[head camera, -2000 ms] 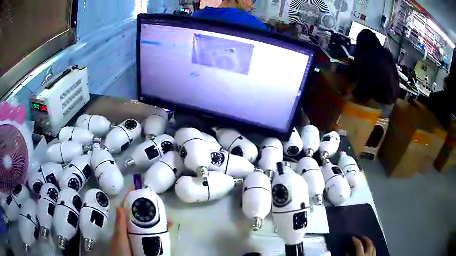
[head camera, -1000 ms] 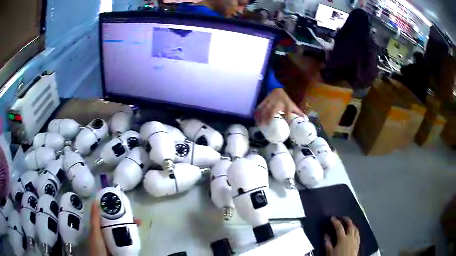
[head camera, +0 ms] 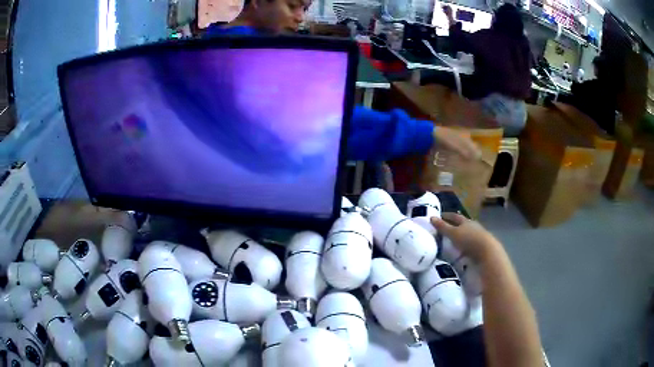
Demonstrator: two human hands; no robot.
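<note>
Many white bulb cameras (head camera: 348, 249) lie and lean in a crowded pile in front of the monitor (head camera: 215, 136). My right hand (head camera: 462, 235) reaches in from the lower right. Its fingertips are at a small bulb camera (head camera: 424, 206) at the back right of the pile; whether they grip it is hard to tell. The monitor shows a purple-blue picture with a small coloured mark. Two rounded white bulb cameras (head camera: 312, 350) are cut by the bottom edge. My left hand is not in view.
Across the desk, a person's blue sleeve (head camera: 394, 135) stretches right, the hand above a brown carton (head camera: 459, 172). More cartons (head camera: 556, 168) stand on the floor at right. A pale vented box (head camera: 18, 204) is at far left. The dark mouse pad (head camera: 462, 349) shows partly beneath my forearm.
My right hand has moved from the mouse pad to the back-right bulb cameras. My left hand and its bulb camera have left view. The screen picture changed. The other person's hand moved away right.
</note>
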